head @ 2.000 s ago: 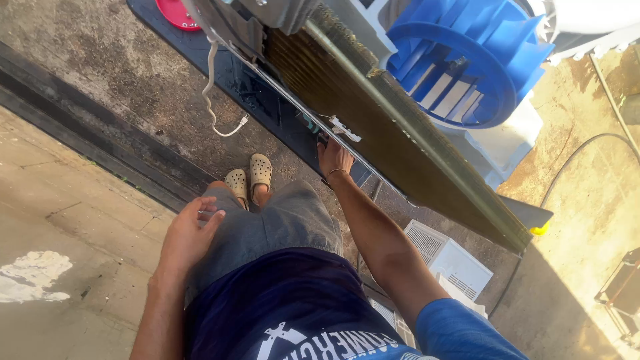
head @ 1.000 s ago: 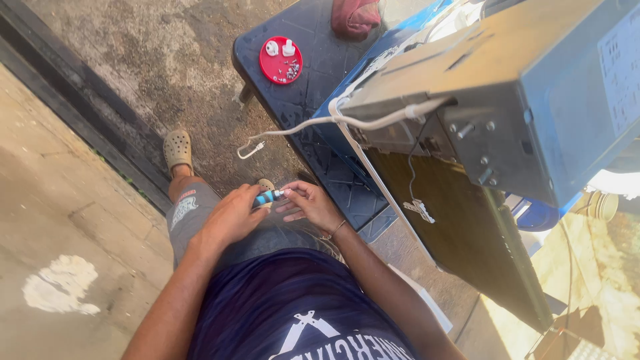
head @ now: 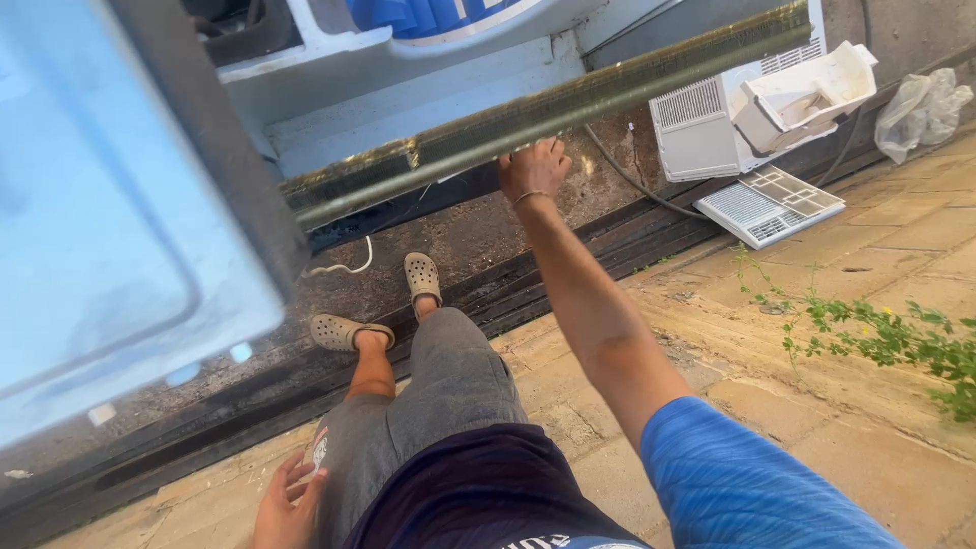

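My right hand (head: 537, 168) reaches forward to the lower edge of a finned metal coil (head: 610, 84), beside the end of a dark tabletop (head: 473, 183). Its fingers are curled and their tips are partly hidden, so what they grip is unclear. Down by my thigh, my left hand (head: 293, 496) hangs with its fingers apart and nothing in it. Behind the coil are a light plastic housing (head: 427, 107) and a blue fan wheel (head: 435, 15), parts of an air conditioner. A large pale-blue panel (head: 114, 191), blurred, fills the left side.
Vented white plastic covers (head: 694, 130) and a slatted grille with a filter frame (head: 770, 206) lie on the ground at right, near a clear plastic bag (head: 923, 114). A dark cable (head: 648, 191) runs past them. A white cord (head: 347, 267) hangs by my clogs.
My hands were together on a small blue-handled tool; now they are apart and the tool is not visible. My right hand has gone to the coil's edge. The view has swung strongly.
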